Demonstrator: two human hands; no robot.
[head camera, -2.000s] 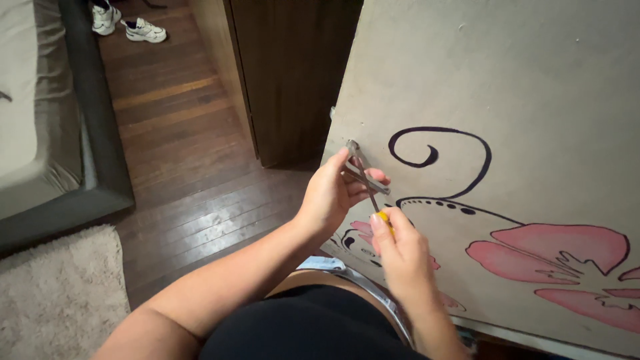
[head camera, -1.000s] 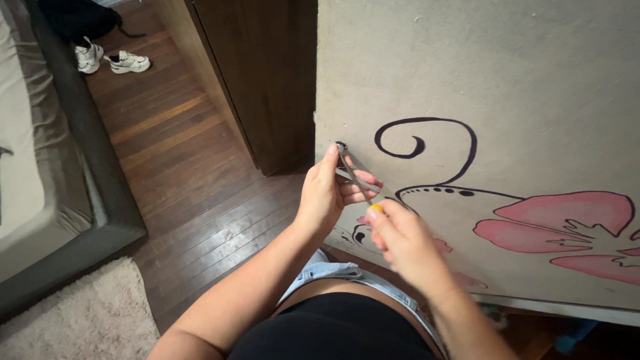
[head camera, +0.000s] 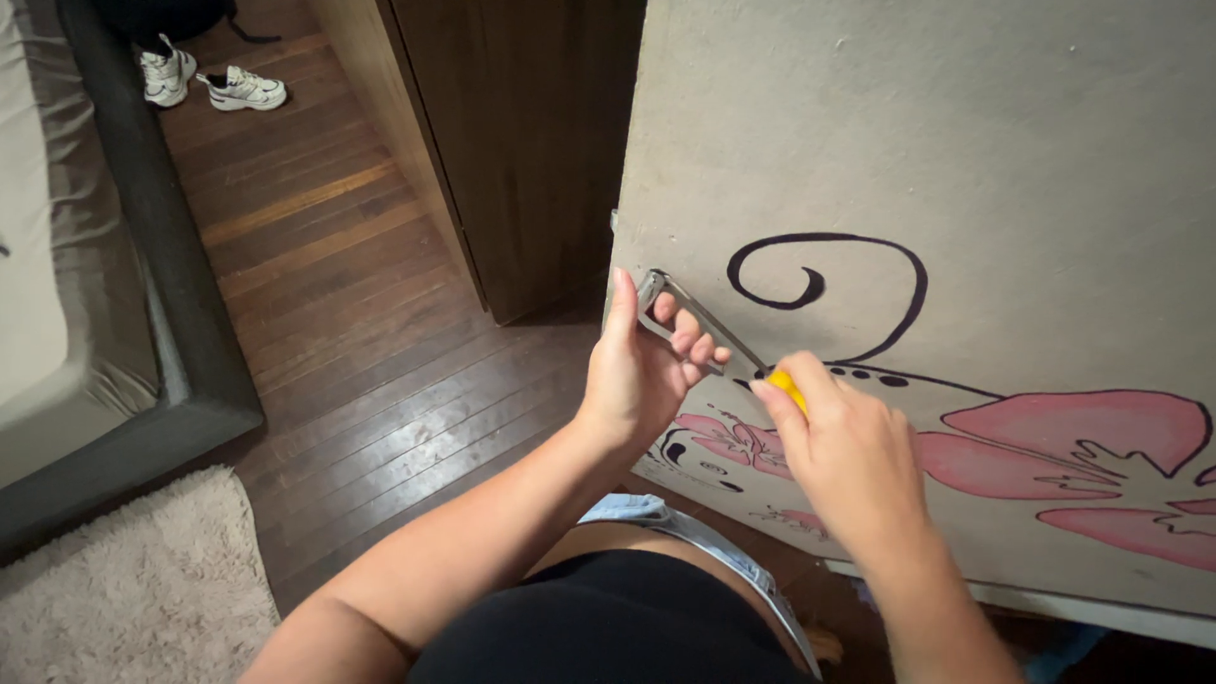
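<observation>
My right hand (head camera: 845, 446) is closed around the yellow handle of a screwdriver (head camera: 717, 328). Its long metal shaft points up and left, to the plate end of a metal door lever handle (head camera: 650, 288) at the edge of a painted door (head camera: 855, 171). Against that edge, my left hand (head camera: 636, 366) holds the lever handle, thumb up along the plate and fingers curled by the lever. The screwdriver's tip is at the top of the plate; the screw itself is too small to make out. Black scrollwork and pink flowers decorate the door face.
A dark wooden cabinet (head camera: 532, 142) stands behind the door's edge. To the left are a bed with a grey frame (head camera: 204, 380), a shaggy light rug (head camera: 142, 579) and a pair of white sneakers (head camera: 245, 89) on the wooden floor (head camera: 399, 418).
Both hands stay at the door's edge with the screwdriver and the lever handle. My right hand has turned a little around the yellow handle. The view has shifted slightly.
</observation>
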